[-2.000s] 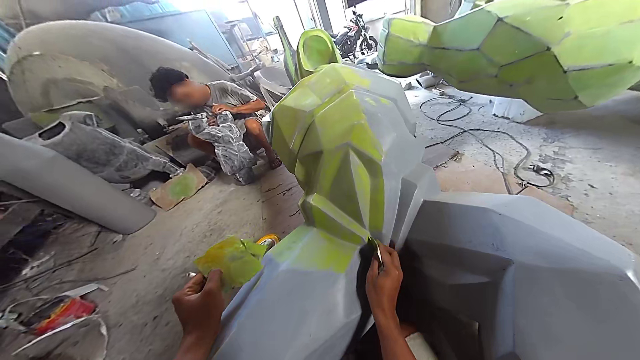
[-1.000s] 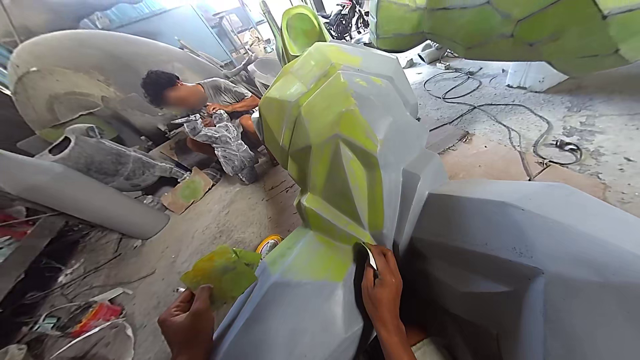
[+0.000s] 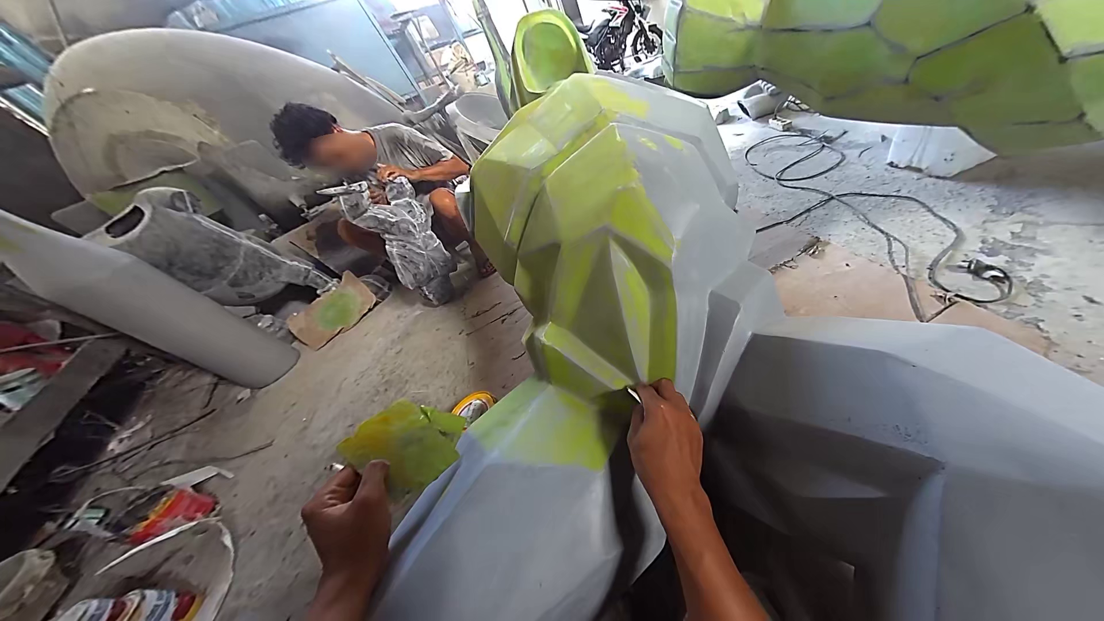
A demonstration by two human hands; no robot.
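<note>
A large faceted grey sculpture point(image 3: 535, 509) fills the middle, its upper part coated with yellow-green filler or paint. My right hand point(image 3: 668, 440) pinches a small thin pale tool point(image 3: 635, 395), probably a spreader, against the crease below the green facets; most of the tool is hidden by the fingers. To the left, my left hand point(image 3: 352, 513) grips the edge of a flat, irregular palette point(image 3: 405, 444) smeared yellow-green, held beside the sculpture's lower left flank.
A crouching person point(image 3: 388, 164) at the back left handles a grey figure point(image 3: 405, 233). Grey moulded parts point(image 3: 147, 297) lie at left. A black cable point(image 3: 862, 198) crosses the floor at right, beneath a green panelled form point(image 3: 897, 65). Scraps and a red packet point(image 3: 172, 513) are lower left.
The thin tool in my right hand, seen projecting above the fingers earlier, now shows only a small pale edge at the crease. My left hand still holds the palette.
</note>
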